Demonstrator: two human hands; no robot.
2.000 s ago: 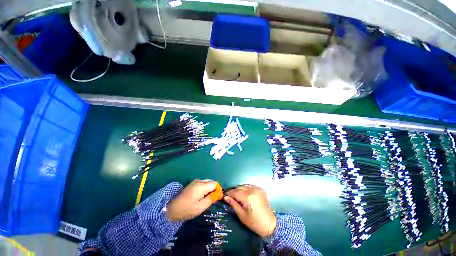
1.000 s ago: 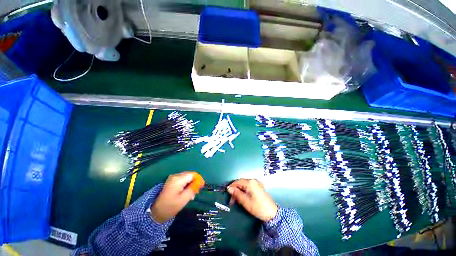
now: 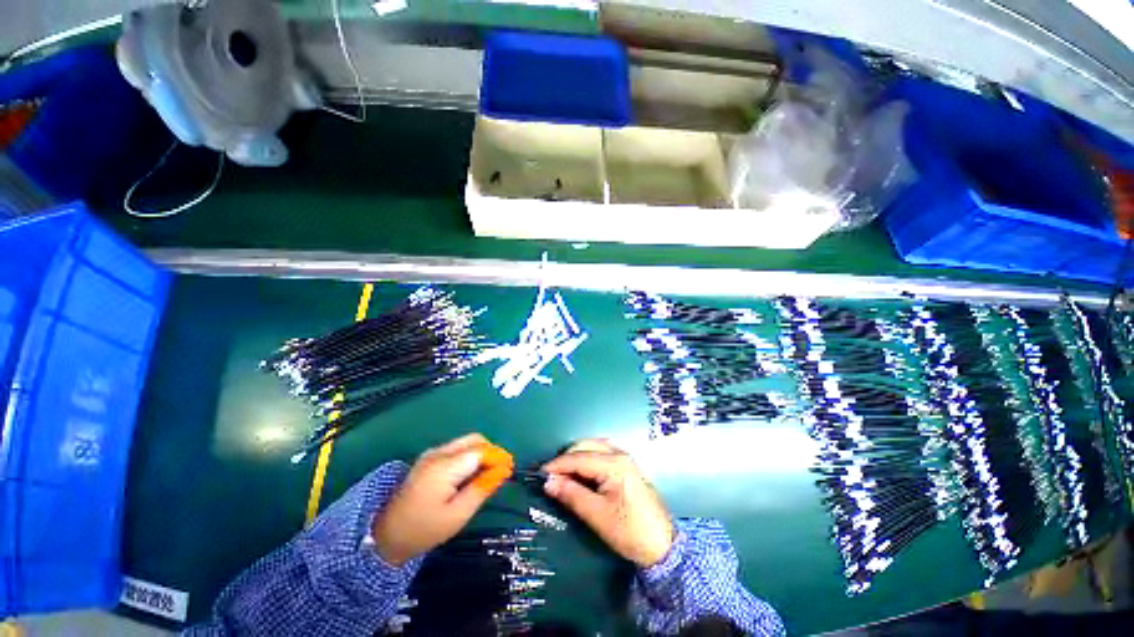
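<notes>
My left hand (image 3: 435, 500), with an orange finger cot (image 3: 493, 465) on a fingertip, pinches one end of a thin black cable lead (image 3: 530, 475). My right hand (image 3: 609, 498) pinches the lead's other end, just to the right. The small tips between my fingers are mostly hidden. A small white piece (image 3: 545, 518) lies just below my hands. A bundle of black leads with pale tips (image 3: 479, 585) lies nearest me, partly under my left sleeve. Another black bundle (image 3: 379, 352) lies at the back left, beside a loose pile of white sleeves (image 3: 539, 346).
Rows of sleeved leads (image 3: 858, 436) cover the right of the green mat. A blue bin (image 3: 75, 411) stands at left. Behind the metal edge are a cream tray (image 3: 647, 224), a blue box (image 3: 555, 80), a clear plastic bag (image 3: 821, 149), another blue bin (image 3: 995, 230) and a grey-white round housing (image 3: 212, 75).
My hands parted with the lead between them, then came slightly closer together again. The small white piece became visible below them. The whole view has shifted a little.
</notes>
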